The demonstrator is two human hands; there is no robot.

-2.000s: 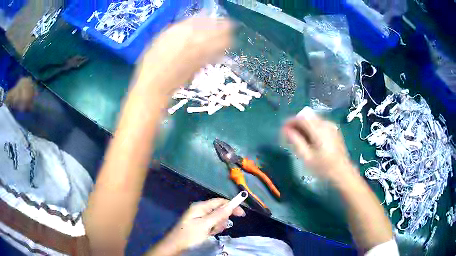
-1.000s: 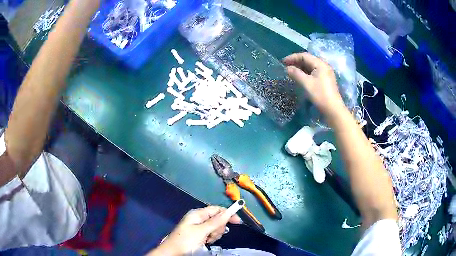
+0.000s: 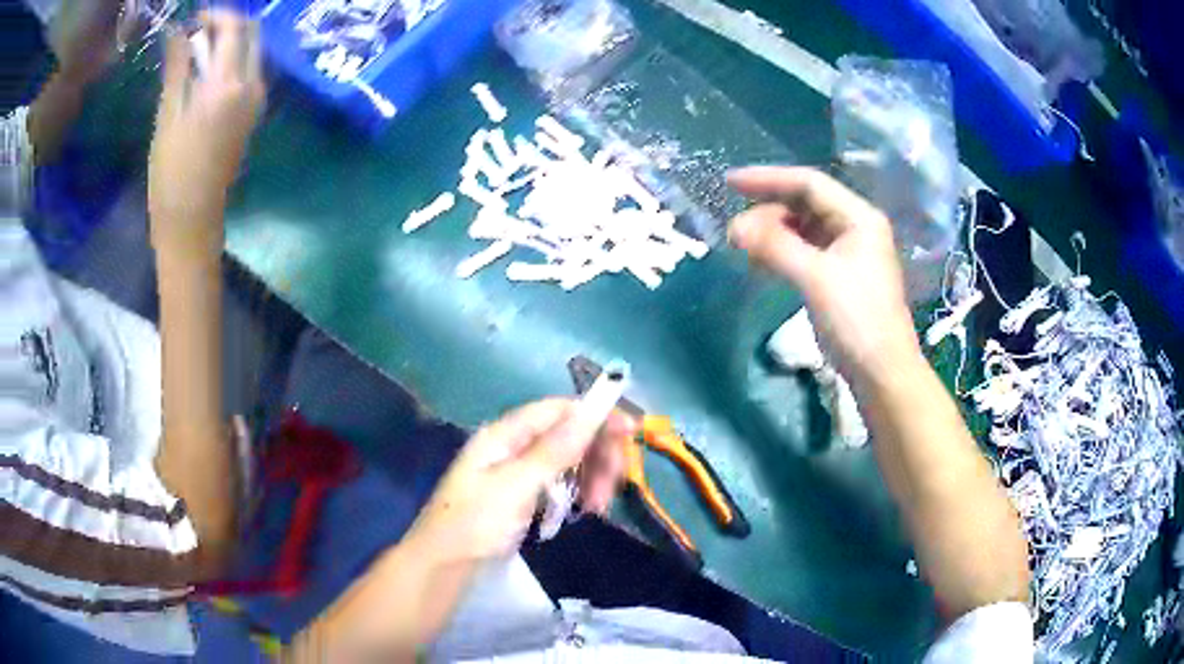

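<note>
My left hand (image 3: 519, 461) holds a slim white plastic housing (image 3: 600, 400) above the bench edge, its end with a dark round spot pointing up and away. My right hand (image 3: 812, 234) is raised over the small metal parts (image 3: 701, 179), thumb and forefinger close together; whether it pinches a tiny part cannot be told. A loose heap of white housings (image 3: 571, 201) lies between the hands, further back. Pliers with orange-and-black handles (image 3: 695, 474) lie just beyond my left hand, their jaws partly hidden by the housing.
The white cloth-wrapped hammer head (image 3: 795, 340) lies partly behind my right forearm. A tangled pile of corded pieces (image 3: 1091, 454) is at right. Clear bags (image 3: 896, 143) and a blue bin (image 3: 390, 91) stand at the back. A neighbouring worker's hand (image 3: 208, 117) is at left, above a red stool (image 3: 305, 493).
My left hand has risen with the housing towards the pliers' jaws. My right hand has first moved up from the hammer to the metal parts, then slightly down. The neighbour's arm has drawn back left.
</note>
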